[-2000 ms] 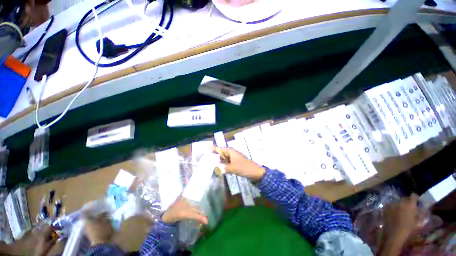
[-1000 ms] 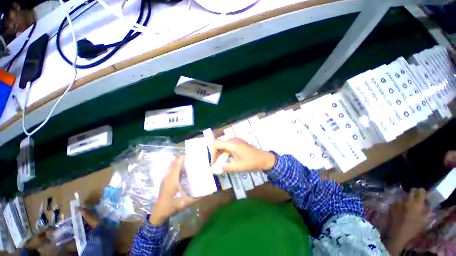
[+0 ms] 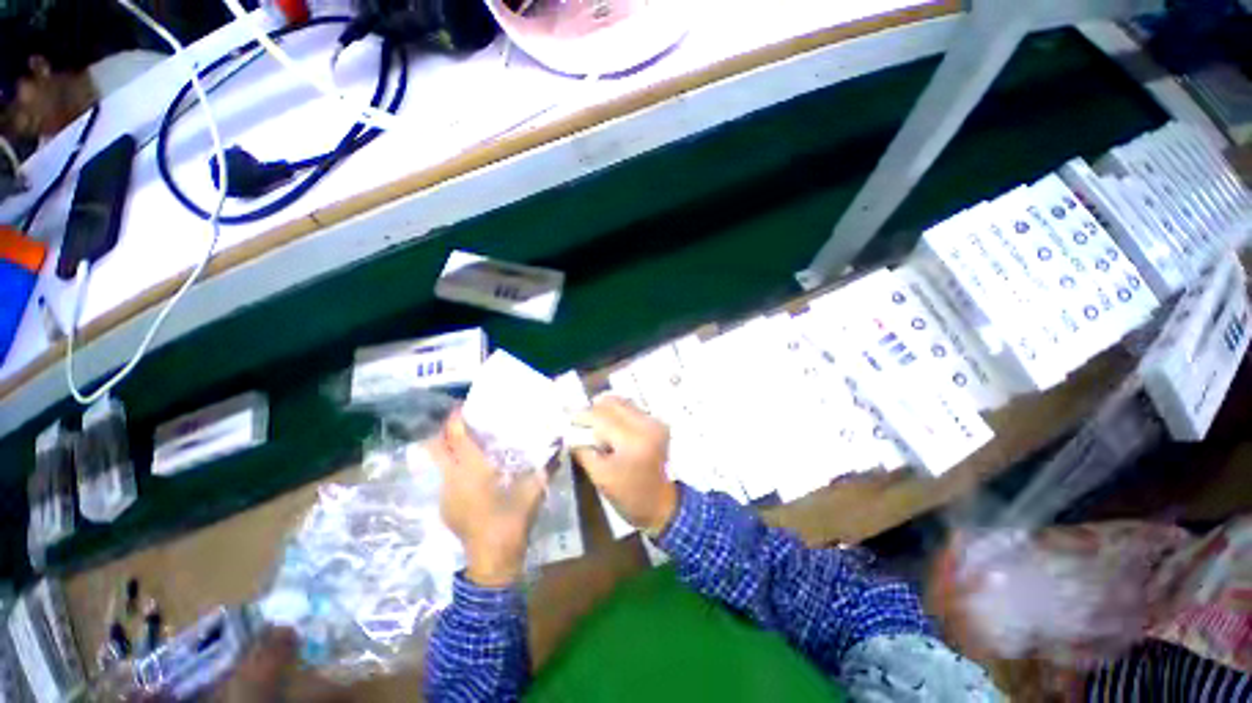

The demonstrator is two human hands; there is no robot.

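My left hand [image 3: 483,497] holds a white product box [image 3: 519,407] from its lower left side, above the brown ledge. The box is tilted. My right hand [image 3: 629,456] is at the box's right end, with thumb and fingers pinched at the end flap. My fingers partly hide the flap. Another white box lies under my hands on the ledge, partly covered. A crumpled clear plastic bag [image 3: 360,549] lies left of my left hand.
Lined-up boxes [image 3: 769,398] run along the ledge [image 3: 879,505] to the right. Several boxes lie on the green belt [image 3: 645,282]. Small dark pieces [image 3: 135,625] are far left. At right, a person's blurred hand is near a raised box [image 3: 1201,350]. A metal post [image 3: 906,151] crosses the belt.
The held box has gone from upright to tilted, higher and a little left. My right hand has moved left with it. Boxes on the belt have shifted left. A box at right is now raised.
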